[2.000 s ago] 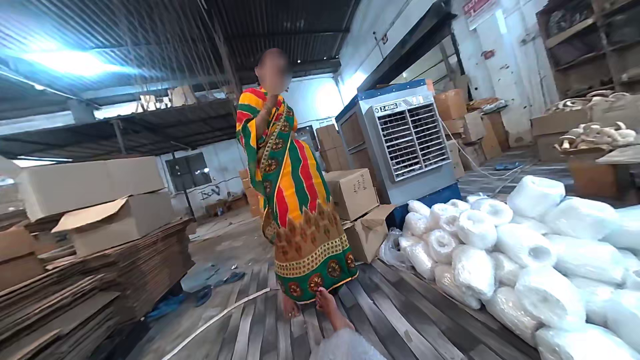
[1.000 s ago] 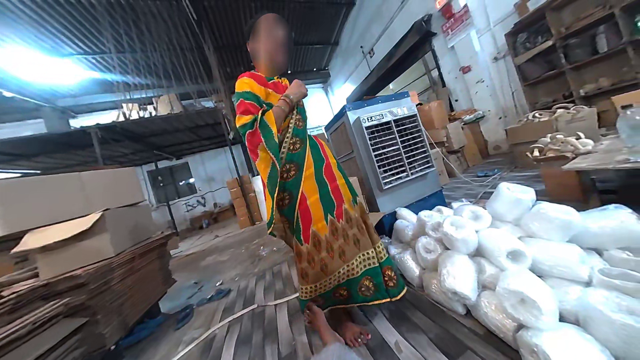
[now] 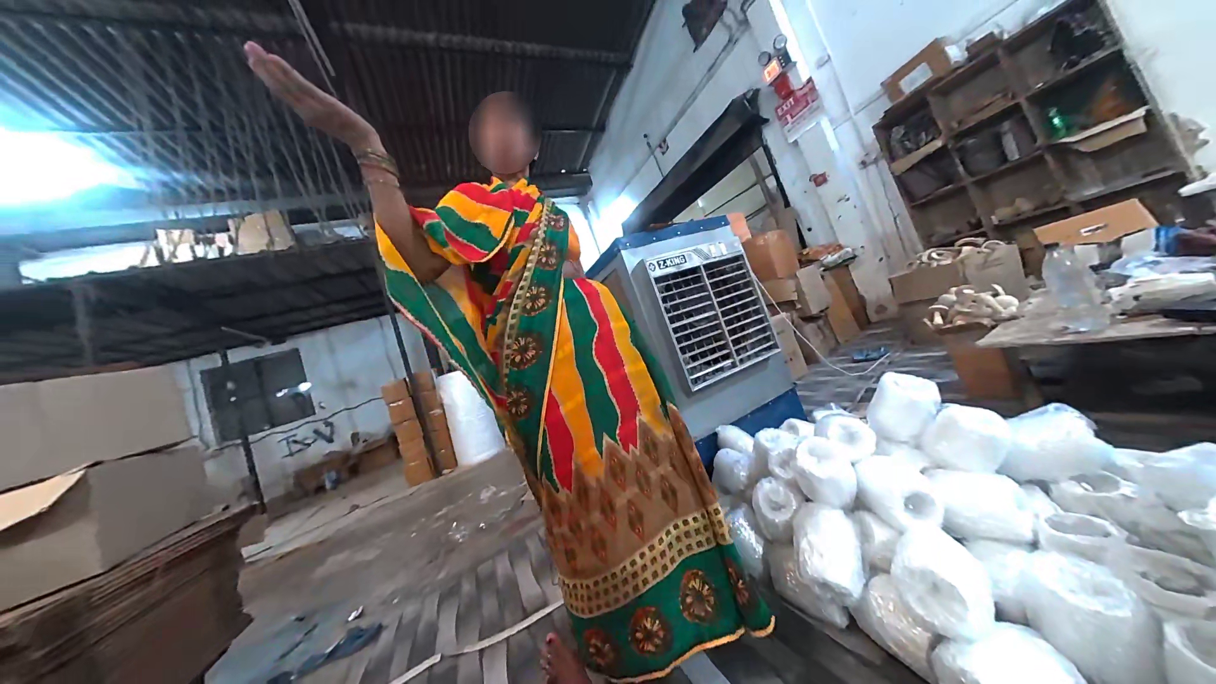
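Note:
Neither my left hand nor my right hand shows in the head view. A person in a red, yellow and green striped sari (image 3: 608,399) stands directly ahead, one hand (image 3: 309,100) raised with the palm open and bangles on the wrist. Behind the person is a grey and blue air cooler (image 3: 717,313) with a louvred front. To the right lies a large heap of white rolls wrapped in clear plastic (image 3: 940,570). One bare foot (image 3: 562,660) shows below the sari's hem.
Cardboard boxes (image 3: 104,503) sit on stacked flat cardboard (image 3: 123,608) at left. A pale cord (image 3: 494,641) crosses the striped floor. At right, a table (image 3: 1064,328) bears a clear plastic bottle (image 3: 1075,285), near wooden shelves (image 3: 1026,123) and an open carton (image 3: 959,275).
The person in the sari has raised one arm out to the side; a second ago that hand was near the chest. The person now fills more of the view.

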